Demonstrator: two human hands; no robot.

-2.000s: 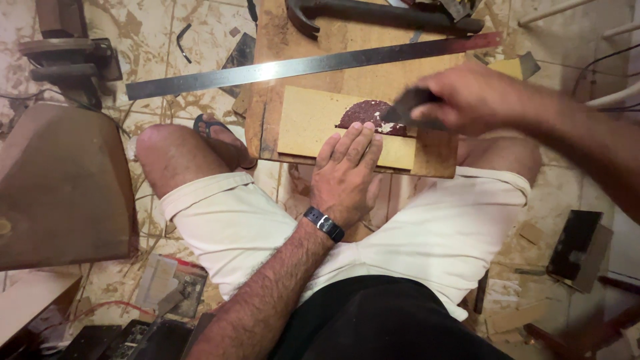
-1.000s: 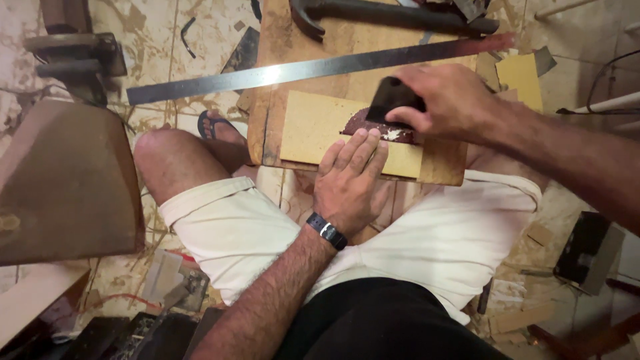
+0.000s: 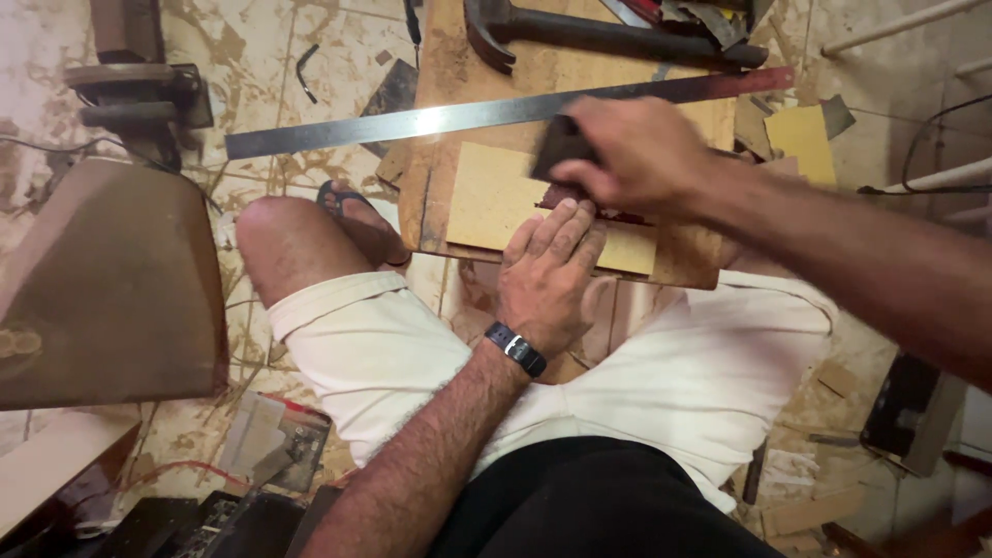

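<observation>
A flat yellowish board (image 3: 488, 194) lies near the front edge of a worn wooden work board (image 3: 434, 101). On it rests a dark red, curved piece (image 3: 559, 195), mostly covered by my hands. My left hand (image 3: 552, 263) lies flat, its fingertips pressing on the red piece's lower edge. My right hand (image 3: 639, 151), blurred, grips a dark block (image 3: 559, 147) over the red piece's upper part. Whether the block touches the piece is hidden.
A steel ruler (image 3: 349, 130) crosses the work board behind my hands and overhangs on the left. Behind it lies a claw hammer (image 3: 604, 35). A brown machine housing (image 3: 116, 287) stands at left. Offcuts, yellow sheet (image 3: 802, 139) and a hex key (image 3: 306, 74) lie around.
My right hand with the dark block has moved left, from the red piece's right side to over its upper left part. My left hand stays on the piece.
</observation>
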